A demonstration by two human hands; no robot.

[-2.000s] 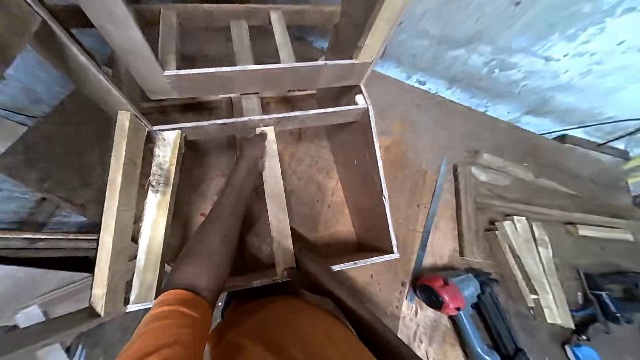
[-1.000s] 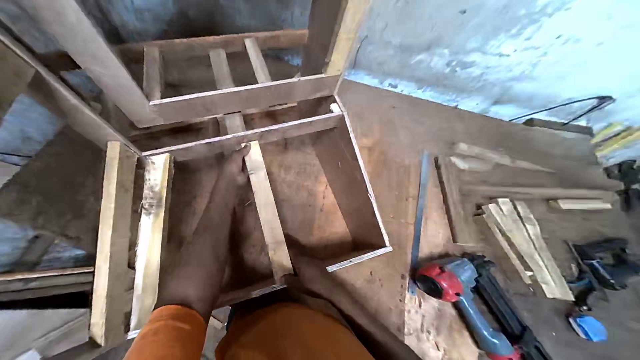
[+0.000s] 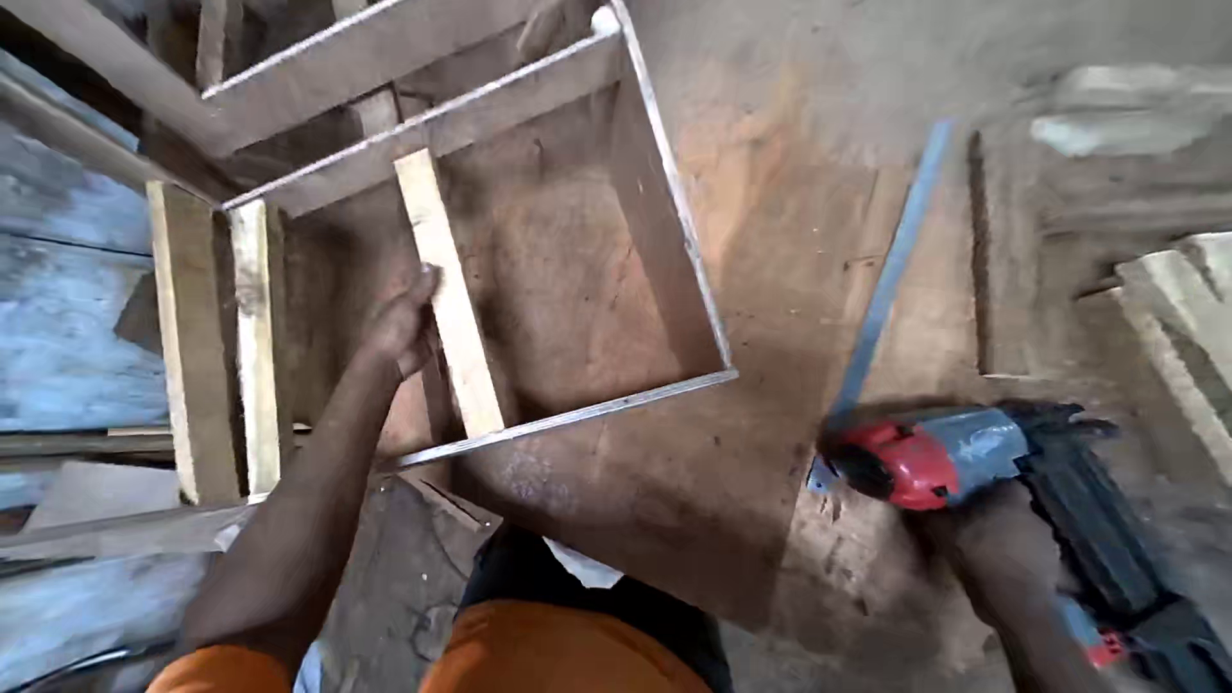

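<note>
My left hand (image 3: pixel 406 322) is closed around the middle of a pale wooden batten (image 3: pixel 454 298), which spans the open wooden frame (image 3: pixel 577 409) from its inner board to its near edge. At the right, my right hand (image 3: pixel 996 544) grips the handle of a red and grey pneumatic nail gun (image 3: pixel 924 457) with a black magazine; its fingers are partly hidden and blurred. The nail gun is over the lower end of a long metal strip (image 3: pixel 895 260). Two thick wooden pieces (image 3: pixel 197 346) stand at the frame's left side.
Wood offcuts (image 3: pixel 1189 318) lie at the far right, beside a flat board (image 3: pixel 1011 260). Another framed section (image 3: pixel 327 67) adjoins at the top left. A plywood sheet (image 3: pixel 770 318) lies under the frame and the metal strip.
My right hand has left the batten's near end and taken hold of the nail gun. My left hand has moved from the batten's far end to its middle. The view has shifted closer.
</note>
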